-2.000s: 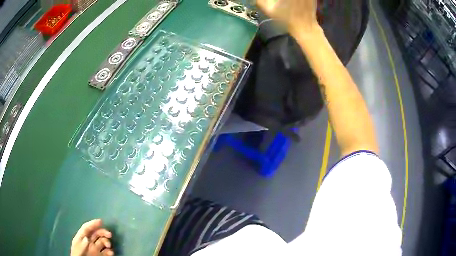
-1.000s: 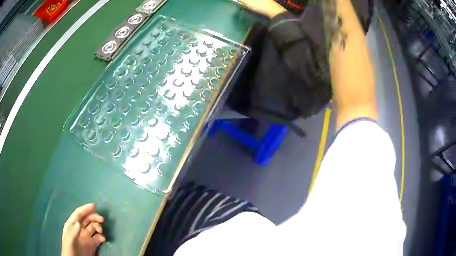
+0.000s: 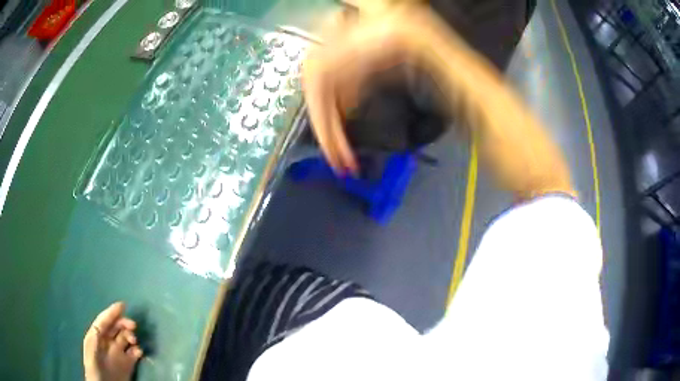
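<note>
The clear blister tray (image 3: 205,138) lies flat on the green bench, with rows of round pockets, some bright with glare. A silver-grey plate with round openings (image 3: 151,42) lies beyond it, cut off by the top edge. My left hand (image 3: 113,344) is at the bench's lower left, fingers loosely curled and thumb apart, nothing visible in it. My right hand (image 3: 339,97) is strongly blurred over the tray's far right side and the bench edge, fingers pointing down. Whether it holds anything cannot be told.
A red bin (image 3: 51,20) with small contents stands at the top left, beyond the pale strip (image 3: 37,119). A blue stool (image 3: 384,195) and dark clothing of a co-worker (image 3: 488,26) are right of the bench. Yellow lines mark the grey floor.
My right hand has come from the top of the view back toward me, now over the bench edge. My left hand stays low at the left. The view has shifted a little.
</note>
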